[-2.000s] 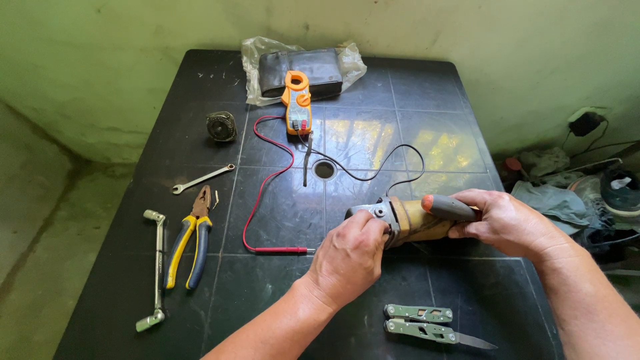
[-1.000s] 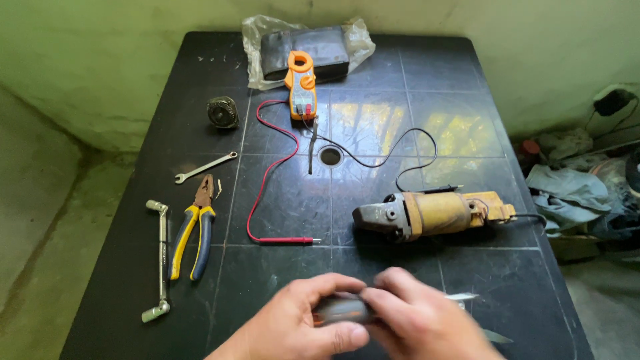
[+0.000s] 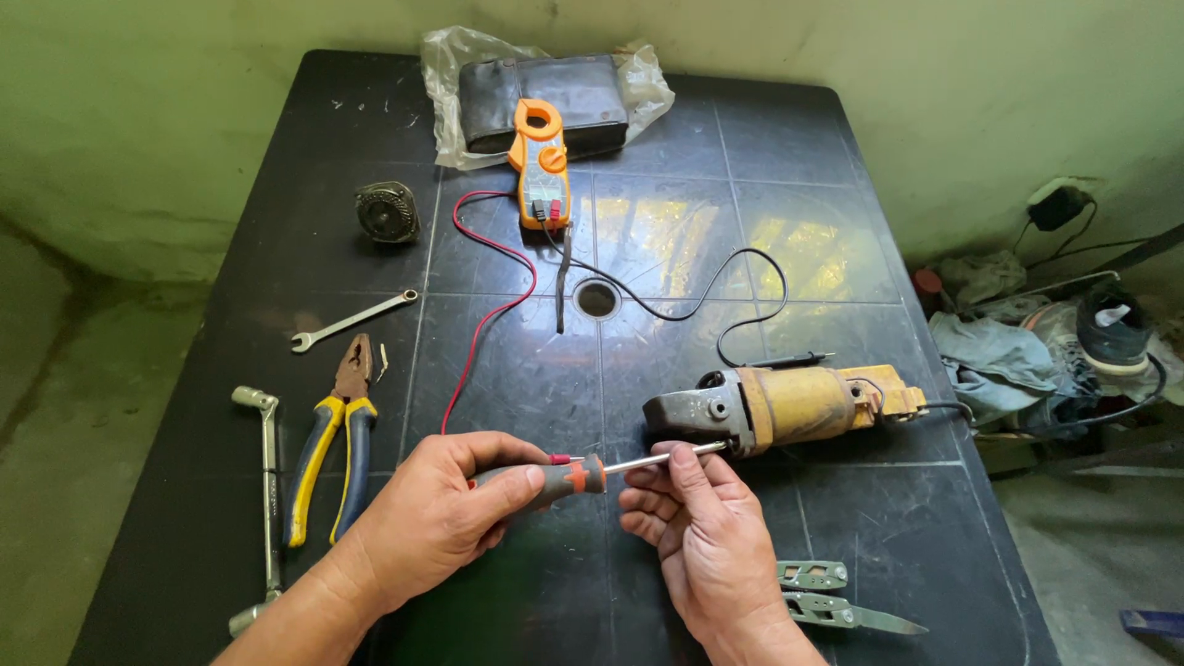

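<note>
My left hand [image 3: 453,518] grips the grey and orange handle of a screwdriver [image 3: 564,483]. The fingers of my right hand [image 3: 703,527] pinch its steel shaft near the tip, which points right at the gear housing of a yellow angle grinder [image 3: 800,402]; whether the tip touches it I cannot tell. The grinder lies on its side on the black table. Behind my left fingers shows part of the red test probe [image 3: 561,459]. An opened multitool [image 3: 823,610] with its blade out lies partly hidden behind my right hand.
An orange clamp meter [image 3: 539,171] leans by a black case [image 3: 592,92] on a plastic bag. A combination wrench [image 3: 356,321], yellow-blue pliers [image 3: 350,416], a double-ended socket wrench [image 3: 269,490] and a round metal part [image 3: 387,213] lie left. The black test probe [image 3: 782,361] lies behind the grinder.
Two seconds ago my right hand held the screwdriver handle at the grinder and my left hand was on its gear housing. Now my left hand has the handle and my right hand the shaft.
</note>
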